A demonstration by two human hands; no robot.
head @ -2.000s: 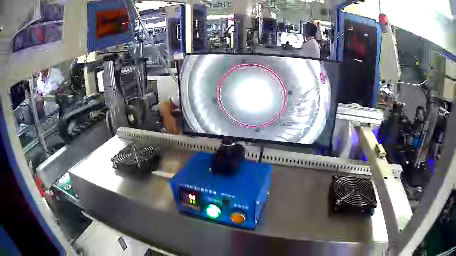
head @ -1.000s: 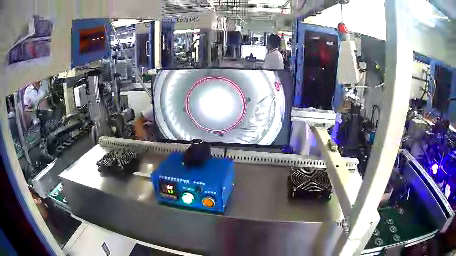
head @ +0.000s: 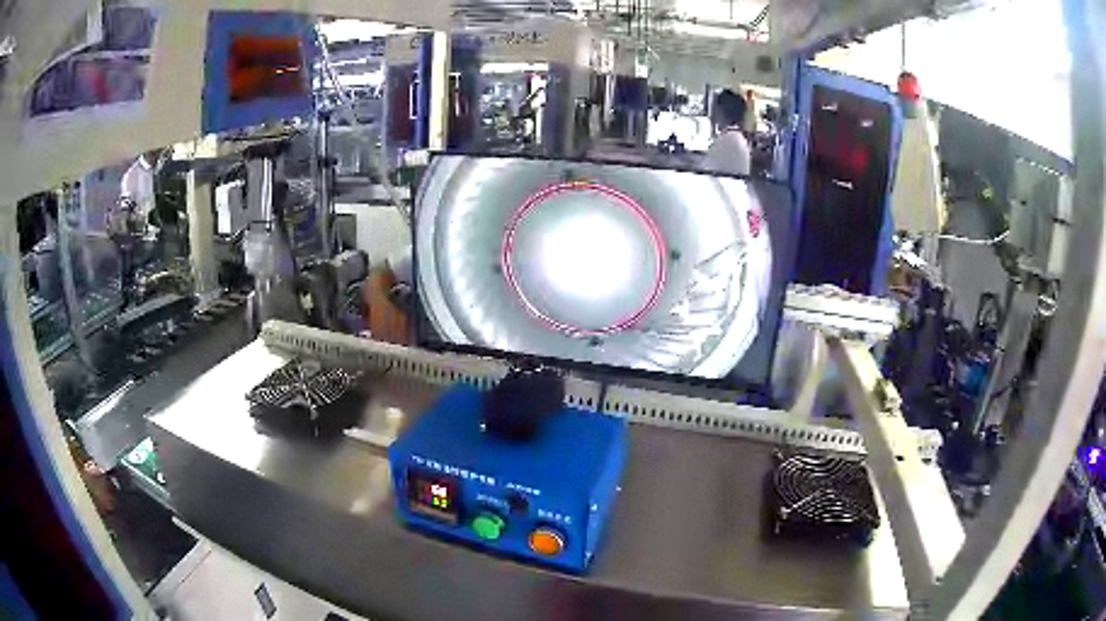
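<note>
Neither of my hands is in view. A bright blue control box (head: 497, 467) sits on the stainless metal bench top (head: 679, 534) in front of me. Its front has a small display with red and green digits, a green button (head: 489, 524) and an orange button (head: 546, 541). A black round block (head: 524, 403) stands on the box. Behind it, a wide inspection monitor (head: 588, 261) shows grey-white rings with a red circle around a bright centre.
Black cooling fans lie left (head: 300, 394) and right (head: 822, 495) of the box. Pale slotted trunking (head: 728, 416) runs behind it. Cream posts (head: 1053, 364) frame the sides. A blue-framed machine door (head: 843, 182) stands at back right. A person (head: 729, 136) is in the background.
The view has swung left and then partly back right. The green button looked brightly lit before and is duller green now. The ring picture on the monitor differs slightly.
</note>
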